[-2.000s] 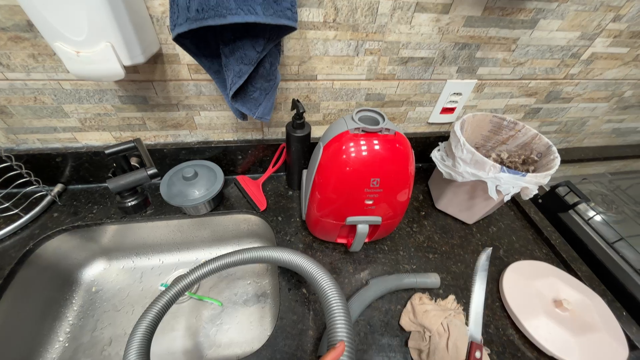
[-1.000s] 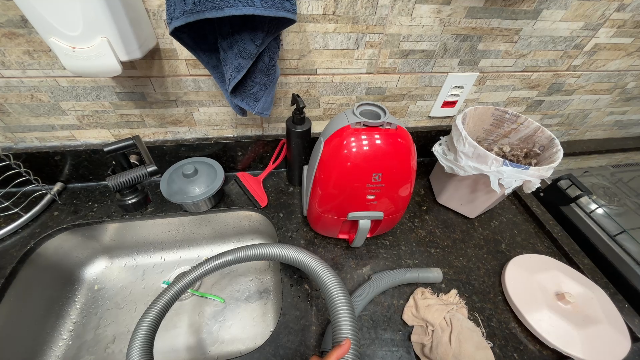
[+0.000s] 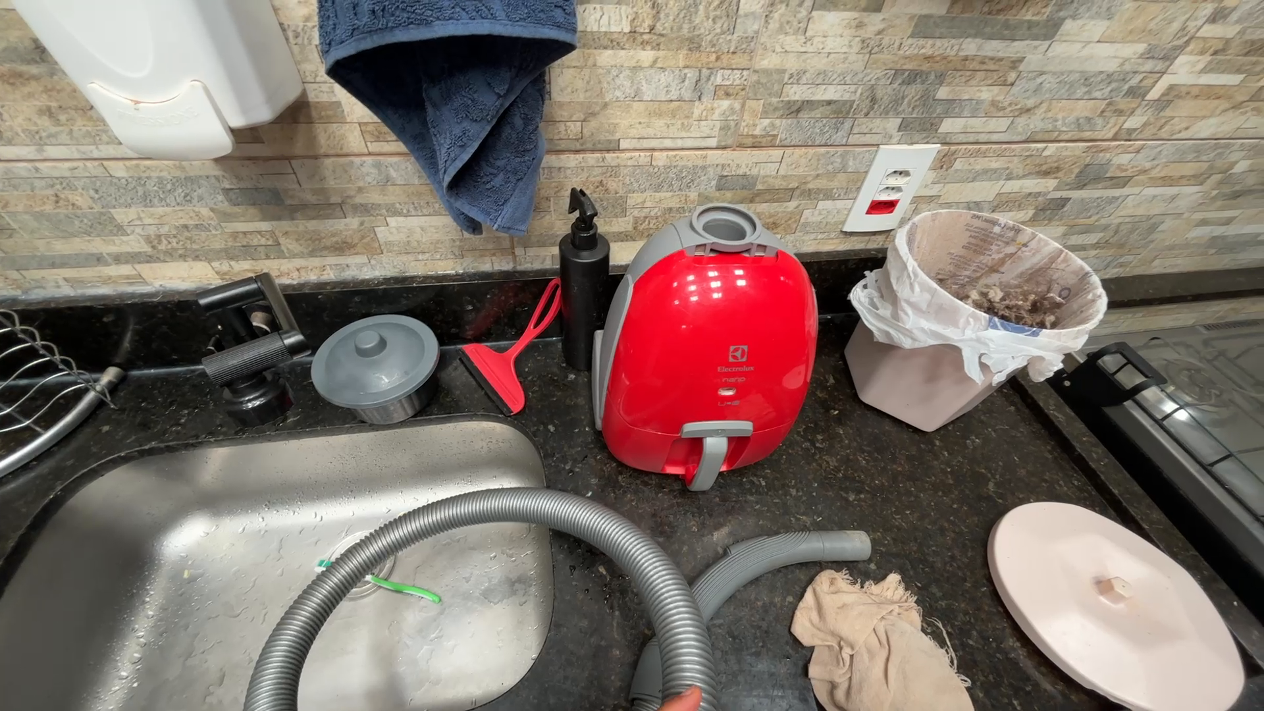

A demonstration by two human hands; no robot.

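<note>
A grey corrugated vacuum hose [image 3: 538, 506] arches over the front of the steel sink and the counter. At the bottom edge, one fingertip of my right hand [image 3: 681, 699] touches the hose; the rest of that hand is out of frame. My left hand does not show. Right of the hose lies its curved grey plastic handle tube [image 3: 790, 553], beside a crumpled beige cloth [image 3: 874, 642]. Behind them a red Electrolux vacuum cleaner body [image 3: 706, 355] stands upright, its round grey port on top uncovered.
The sink [image 3: 188, 494] holds a green toothbrush [image 3: 400, 590]. Behind it are a black faucet [image 3: 252, 346], a grey-lidded container [image 3: 375, 365], a red squeegee [image 3: 509, 365] and a black spray bottle [image 3: 585, 296]. At right stand a lined bin [image 3: 918, 380] with debris, its pink lid [image 3: 1106, 592] and a stove [image 3: 1185, 415].
The knife that lay on the beige cloth two seconds ago is no longer in view. The cloth's folds have shifted slightly. The hose keeps nearly the same arch.
</note>
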